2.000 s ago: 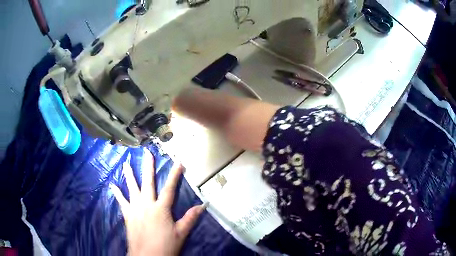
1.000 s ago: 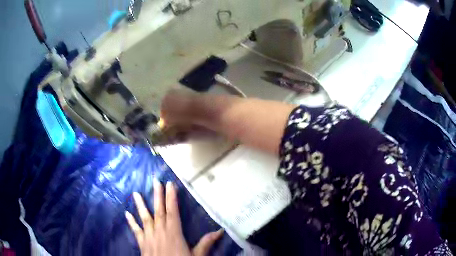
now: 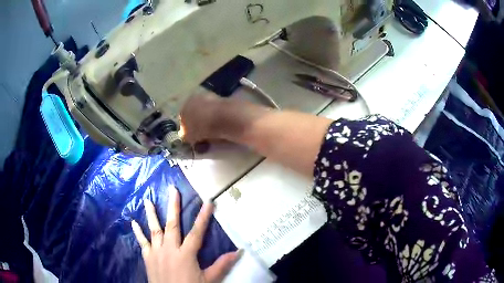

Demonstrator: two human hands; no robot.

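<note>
A shiny navy padded panel [image 3: 105,221] lies at the lower left, running under the head of the cream sewing machine [image 3: 188,38]. My left hand [image 3: 174,243] lies palm down on it with fingers spread, below the needle area, holding nothing. My right hand [image 3: 215,121] is blurred, behind the needle area and beside the round tension knob [image 3: 166,130]. Its fingers are bent and partly hidden; whether they hold anything cannot be told. A white edge piece [image 3: 248,268] shows beside my left thumb.
A black device [image 3: 229,76] with a white cable and thread snips [image 3: 326,87] lie on the machine bed. A bright blue lamp [image 3: 62,128] hangs at the machine's left end. Black looped handles [image 3: 410,16] lie at the upper right. More navy cloth with white edges [image 3: 464,149] is at the right.
My left hand has moved down and right from its earliest position, then slightly back up. My right hand stays near the knob, its fingers shifted. The white edge piece now shows beside my left thumb.
</note>
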